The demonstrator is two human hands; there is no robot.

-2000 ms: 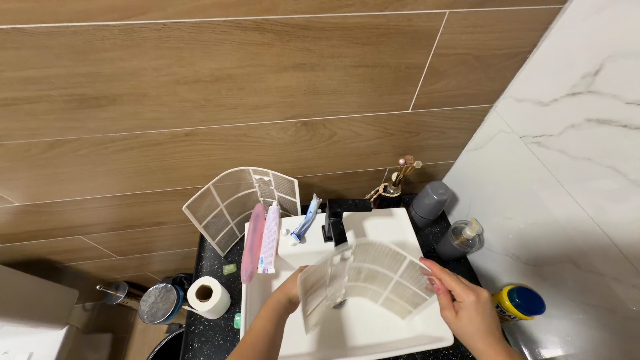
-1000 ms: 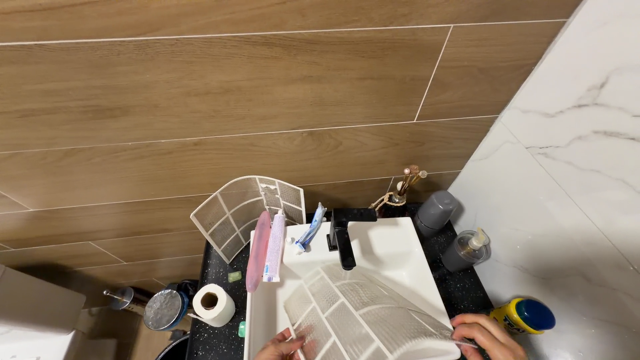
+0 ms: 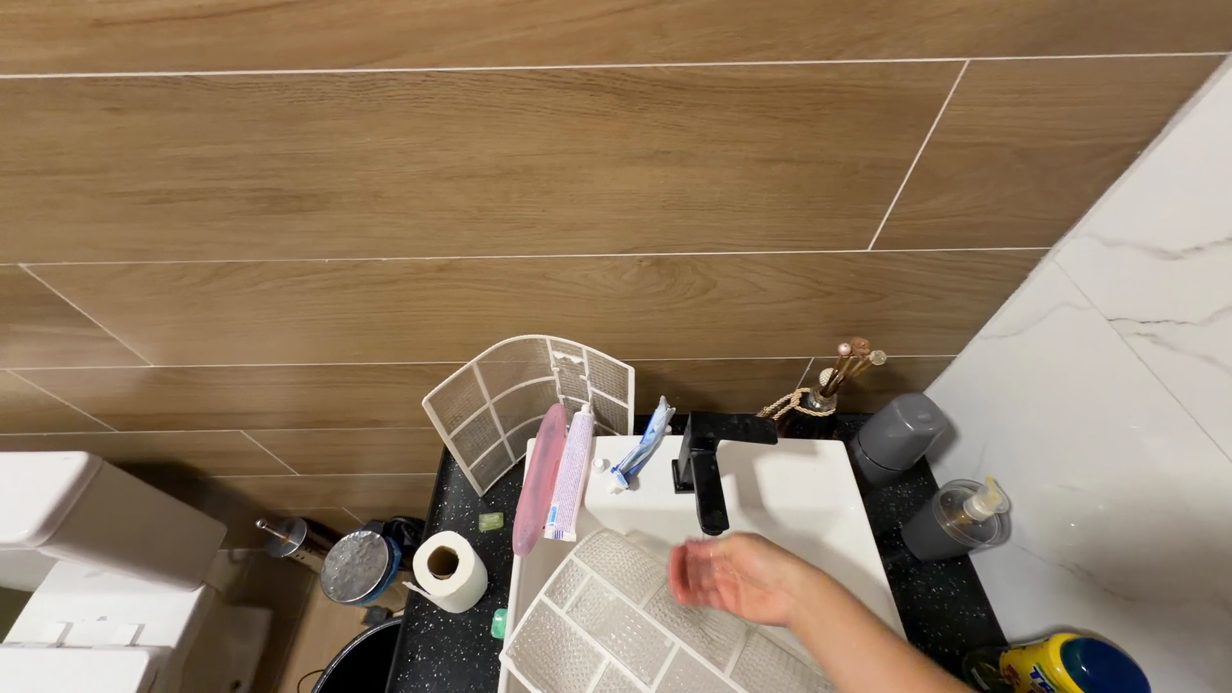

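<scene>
A white plastic mesh air filter with a grid frame lies in the white washbasin, its lower part cut off by the frame edge. My right hand is over the filter's upper right part, just below the spout of the black faucet. Its fingers are slightly curled and hold nothing; whether they touch the mesh I cannot tell. My left hand is out of view. A second curved mesh filter stands against the wood-look wall, behind the basin's left corner.
A pink case, a toothpaste tube and a crumpled blue tube lie on the basin's rim. A toilet paper roll stands left; a gray pump bottle, a gray container and a yellow, blue-lidded container are at right.
Both hands held the filter before. My right hand has let go and moved up under the faucet, while my left hand has gone out of view. The filter has turned and lies lower in the basin.
</scene>
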